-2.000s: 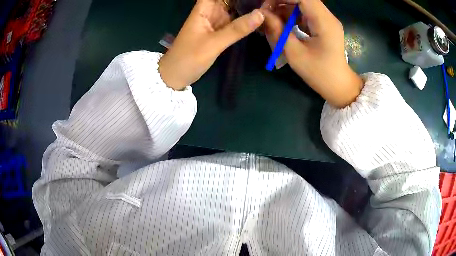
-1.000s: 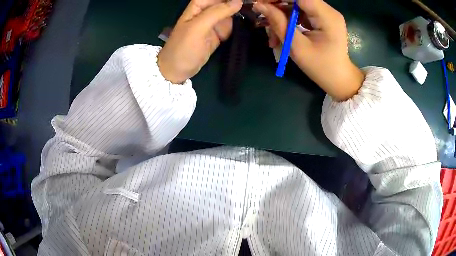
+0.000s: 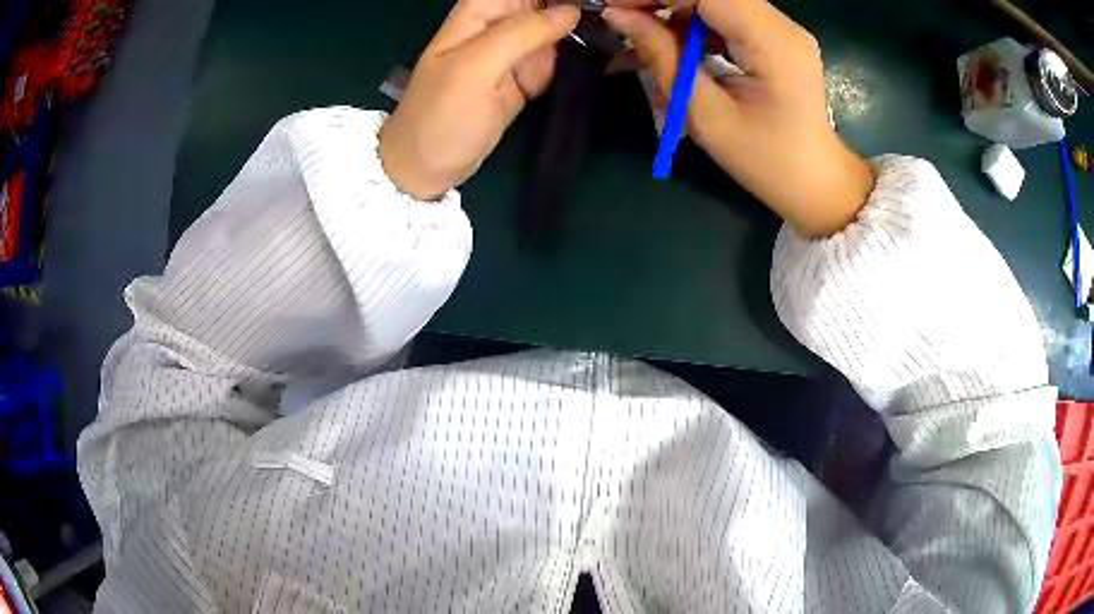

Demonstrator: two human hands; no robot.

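Note:
My left hand is at the top edge of the view, its thumb and fingers closed on a small dark thing, perhaps a watch, mostly cut off by the frame. My right hand holds a blue stick tool, which slants down across the palm. My right fingertips are also at the dark thing. A bit of white cloth shows in my right hand. The upper ends of the stick and the dark thing are hidden or out of the picture.
A white bottle with a metallic top stands on the dark green bench at right. A white block, a second blue stick and a white piece lie near it. A red tray is at lower right; red and blue things are at far left.
Since the first frame, my left hand has turned a little and its fingers have curled. The blue stick has shifted and stands more upright than at first. Both hands stay at the top edge.

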